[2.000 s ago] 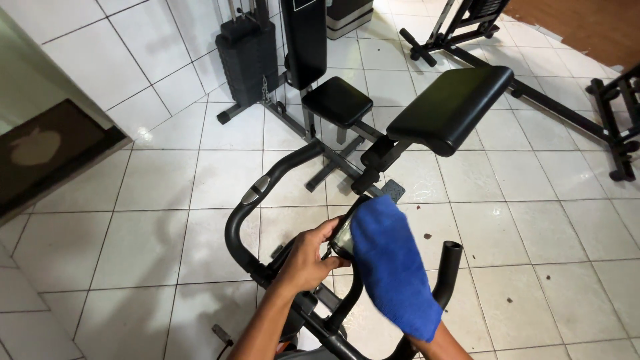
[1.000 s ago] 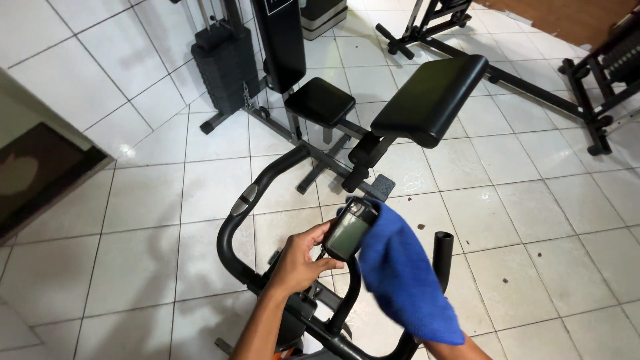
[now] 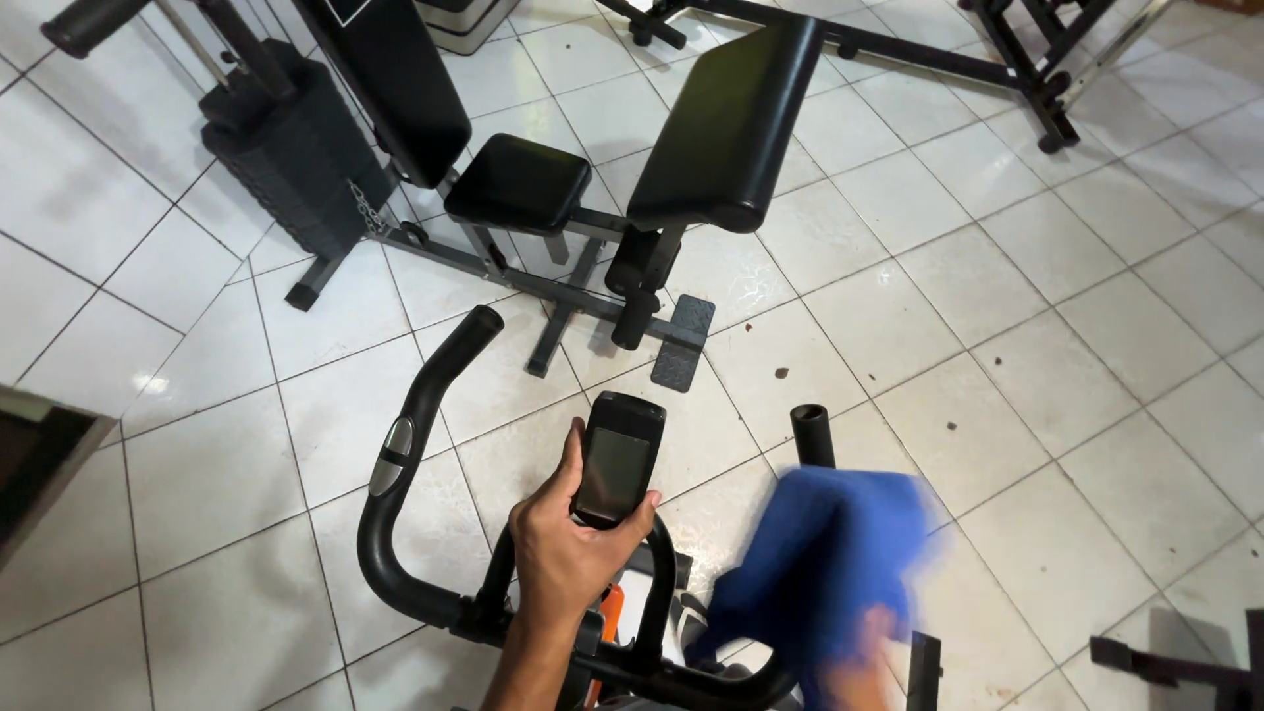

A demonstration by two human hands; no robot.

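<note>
My left hand (image 3: pixel 573 543) grips a small black exercise-bike console (image 3: pixel 614 474) by its sides, its dark screen facing up toward me. Below and around it runs the black handlebar (image 3: pixel 380 533), which carries a silver pulse sensor (image 3: pixel 392 456) on its left arm. At the lower right my right hand (image 3: pixel 869 652), blurred, holds a blue cloth (image 3: pixel 839 553). The cloth hangs over the right part of the handlebar, apart from the console, and hides much of my fingers. The right handlebar end (image 3: pixel 812 430) sticks up just behind the cloth.
Ahead stands a multi-gym with a black seat (image 3: pixel 518 183), a padded arm rest (image 3: pixel 731 123), a weight stack (image 3: pixel 296 158) and a footplate (image 3: pixel 683 344). Another black frame (image 3: pixel 889 54) lies beyond. Small bits of debris (image 3: pixel 781 373) dot the white tiled floor. A dark metal part (image 3: pixel 1175 667) shows at lower right.
The blue cloth has come away from the console and moved right and down with my right hand. My left hand still holds the console, now fully uncovered. The view has shifted.
</note>
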